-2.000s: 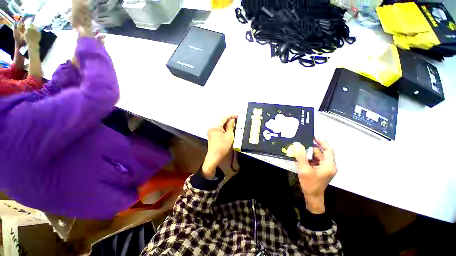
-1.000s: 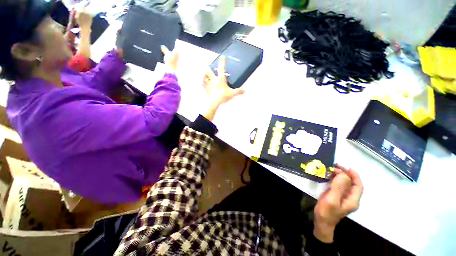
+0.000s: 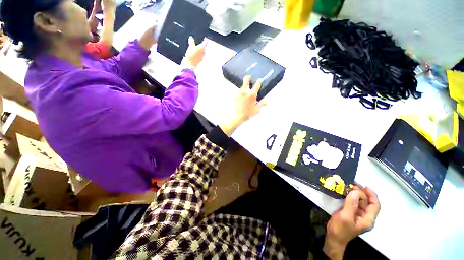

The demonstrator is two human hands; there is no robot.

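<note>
A black printed carton (image 3: 321,158) with yellow lettering and a white cartoon figure lies flat at the table's front edge. A small black loop (image 3: 271,141) shows at its left, yellow end. My right hand (image 3: 354,213) holds the carton's lower right corner between thumb and fingers. A plain dark box (image 3: 253,71) lies farther left on the table. My left hand (image 3: 244,107) reaches to it, with fingertips on its near right part; whether it grips the box cannot be told.
A heap of black loops (image 3: 364,63) lies at the back. Stacked cartons (image 3: 413,161), back side up, lie at the right beside a yellow box piece (image 3: 440,130). A purple-sleeved person (image 3: 117,111) at the left holds a dark box (image 3: 181,31). Brown cartons (image 3: 46,188) stand on the floor.
My left hand has left the carton and moved left to the plain box, its fingers now on it. My right hand stays at the carton's corner. The neighbour now holds a dark box.
</note>
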